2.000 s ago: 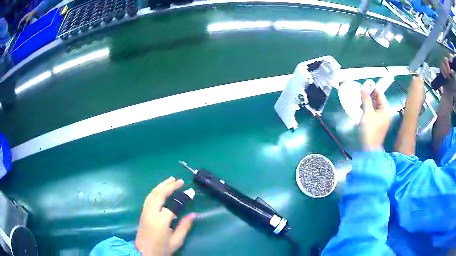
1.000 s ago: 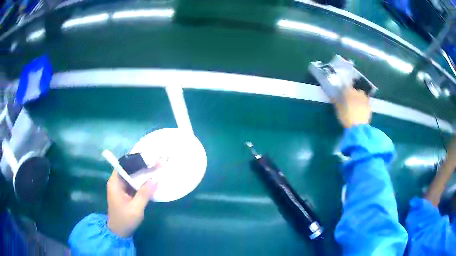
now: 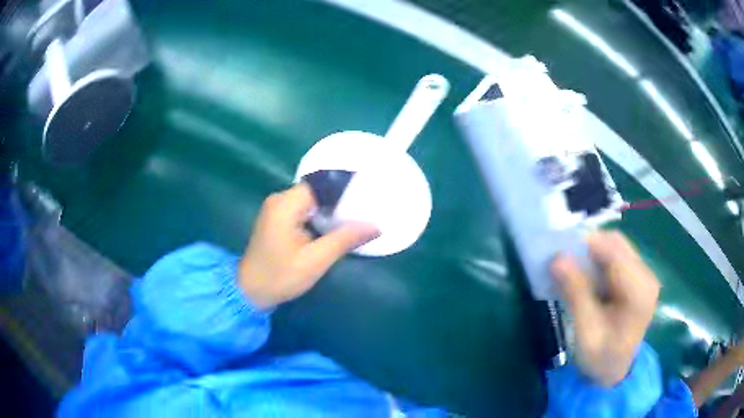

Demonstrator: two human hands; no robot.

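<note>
My left hand (image 3: 285, 245) grips the near left edge of the white round base (image 3: 391, 196), a black band on one finger lying over the disc. The base's arm (image 3: 418, 112) points up and right. My right hand (image 3: 608, 302) holds the white housing (image 3: 518, 180) by its near end, to the right of the base and apart from it. Its open side shows a black part, and a red wire trails off right. The electric screwdriver (image 3: 557, 335) is mostly hidden under the housing and right hand; only a part near the right sleeve shows.
A finished unit with a dark grey round pad (image 3: 88, 118) stands at the upper left. A white strip (image 3: 432, 28) crosses the green surface behind the base and housing. Part of another person's arm (image 3: 722, 371) shows at the lower right edge.
My right hand has brought the housing nearer, beside the base. The base, still in my left hand, now has its arm pointing up and right. The view has turned; the housing now covers most of the screwdriver.
</note>
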